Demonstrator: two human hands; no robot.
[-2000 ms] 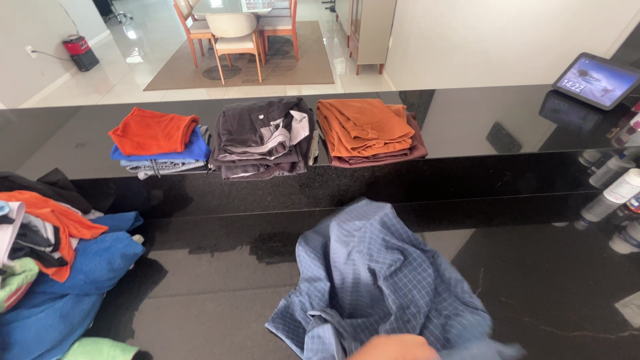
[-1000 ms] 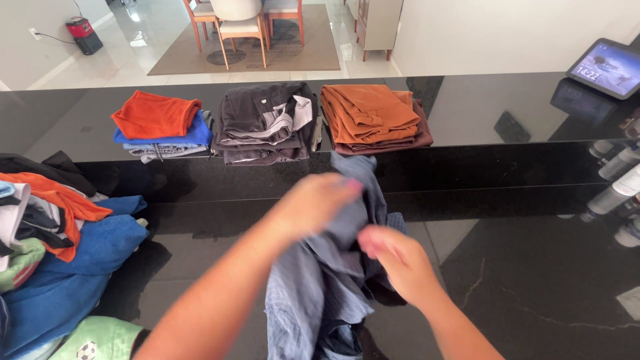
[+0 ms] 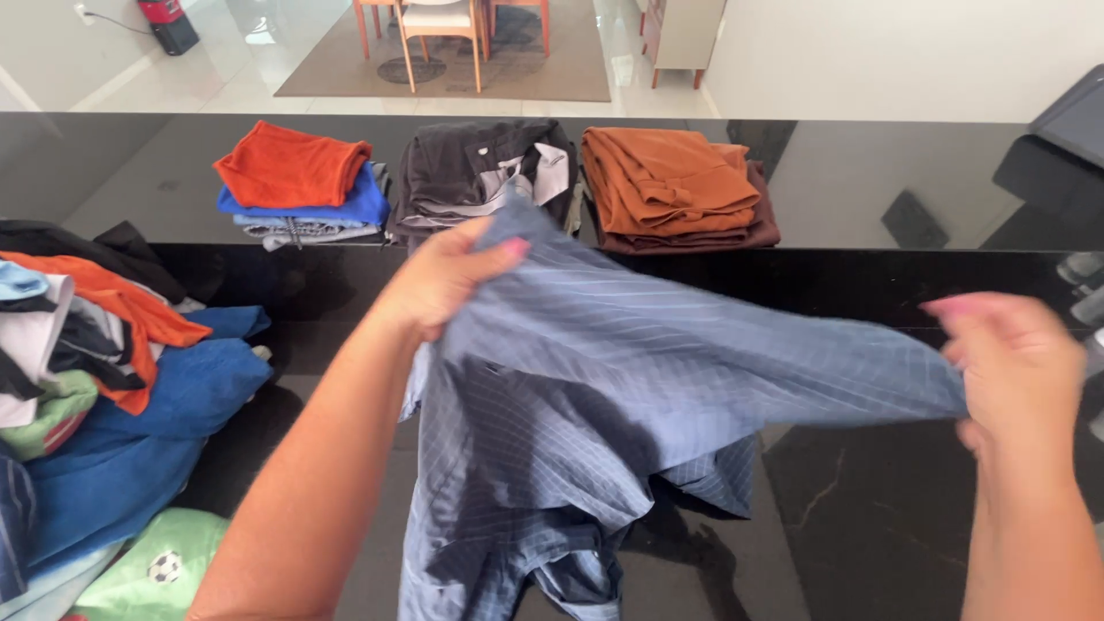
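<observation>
A blue checked cloth garment [image 3: 595, 371] is stretched between my hands above the black counter, its lower part hanging down to the near surface. My left hand [image 3: 457, 272] pinches its upper left corner, thumb on top, just in front of the dark folded stack. At the right, my right hand [image 3: 1009, 371] grips the end of a long, sleeve-like part, pulled out sideways. The garment's far side and the fingertips behind the cloth are hidden.
On the raised ledge lie an orange-and-blue folded stack [image 3: 293, 172], a dark grey folded stack [image 3: 431, 172] and a rust-brown folded stack [image 3: 664, 181]. A loose heap of clothes [image 3: 164, 397] fills the left. A dark-framed screen device [image 3: 1074, 116] and bottles [image 3: 1088, 302] stand at the right edge.
One second ago both hands were close together on the bunched garment; now my right hand is far to the right, with the cloth spread between them.
</observation>
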